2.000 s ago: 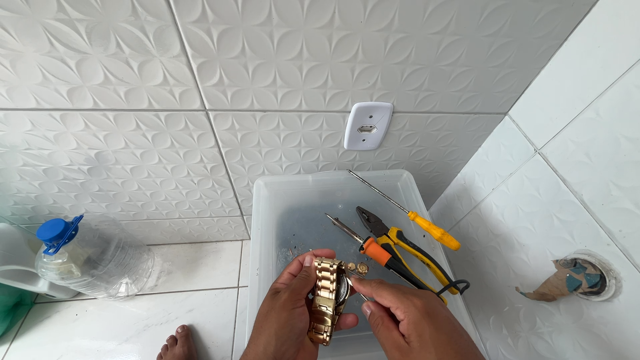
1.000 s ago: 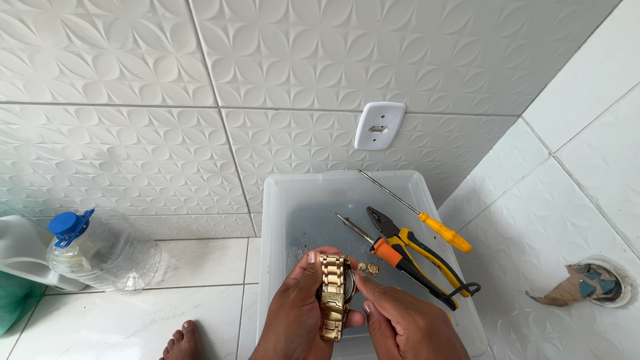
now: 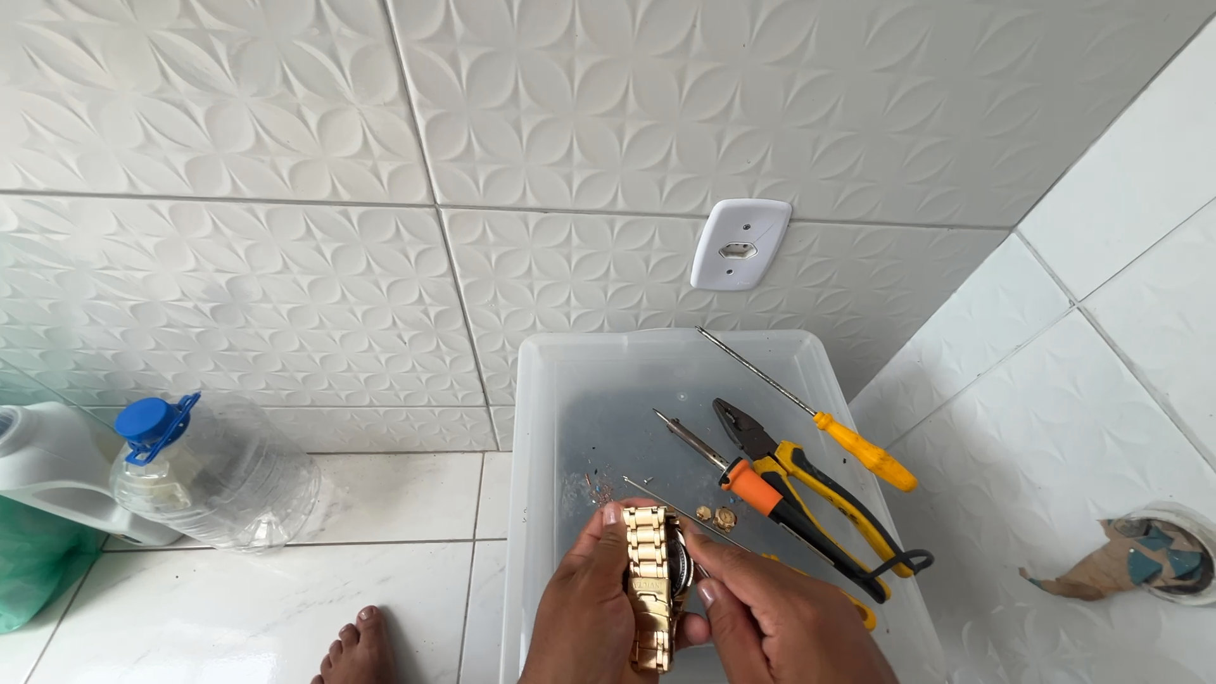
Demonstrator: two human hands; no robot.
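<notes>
A gold-coloured wristwatch with a metal link bracelet is in my left hand, above the lid of a translucent plastic box. My right hand is at the watch case's right side, with a thin metal piece between thumb and fingers; what it belongs to is mostly hidden. Small gold-coloured pieces lie just beyond the watch. A thin-shafted screwdriver with a yellow handle lies partly under my right hand. Farther right are a soldering iron, combination pliers and another yellow-handled screwdriver.
A white wall socket is above the box. To the left stand a clear plastic bottle with a blue cap and a white jug. A bare foot is on the floor. Torn brown paper sticks out of a wall opening at right.
Both hands stay at the watch, with the bracelet still toward the camera. The fingers of my right hand have shifted slightly along the case. The tools on the lid have not plainly moved.
</notes>
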